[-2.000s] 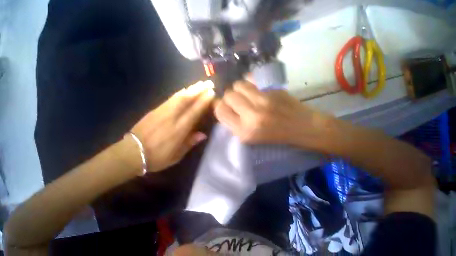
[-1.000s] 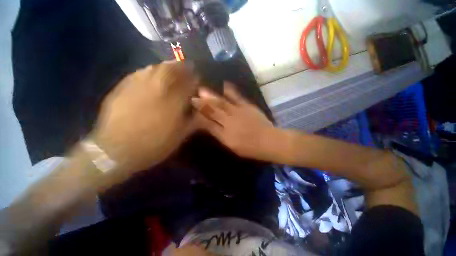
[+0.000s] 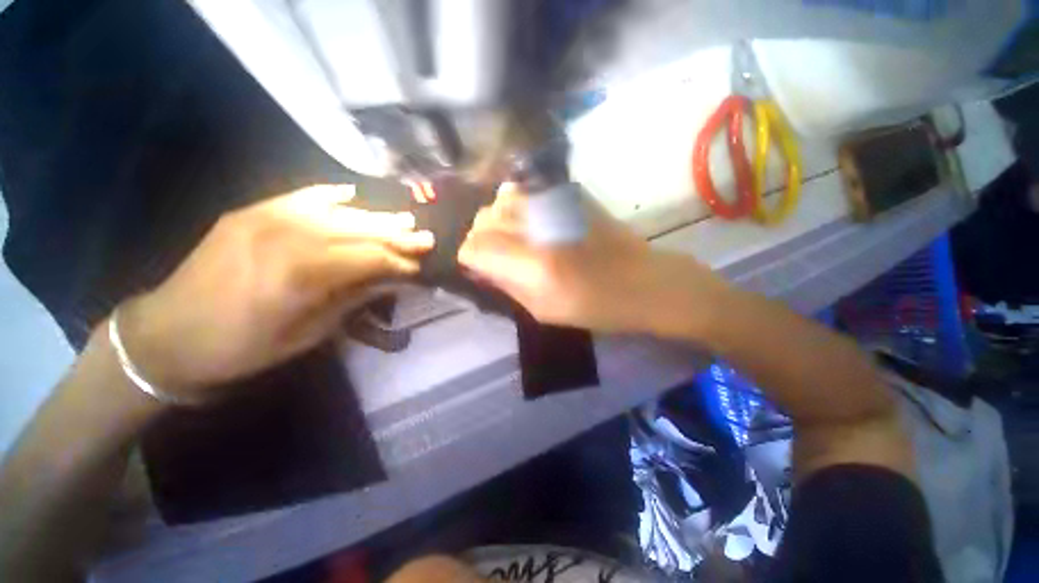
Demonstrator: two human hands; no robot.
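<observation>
A large black cut panel [image 3: 137, 148] lies left of and under the sewing machine [image 3: 422, 57], and part of it hangs over the table's front edge. My left hand [image 3: 296, 256] lies on the black cloth, fingers stretched toward the presser foot [image 3: 424, 188]. My right hand [image 3: 547, 256] is closed at the right of the foot, fingertips on black cloth, beside a grey ribbed knob [image 3: 555, 214]. A narrow black end [image 3: 557, 359] hangs below my right hand. The needle area is blurred by glare.
Scissors with red and yellow handles [image 3: 746, 159] lie on the table right of the machine, with a dark brown-edged rectangle [image 3: 894, 169] further right. The ruler-marked grey edge [image 3: 456, 399] runs across the front. A blue basket [image 3: 729, 399] and black-and-white pieces [image 3: 706, 490] are below.
The pale cloth seen hanging earlier is gone from view. The black cloth has shifted, baring the grey table edge between two hanging parts. My right hand has moved in beside the foot and closed.
</observation>
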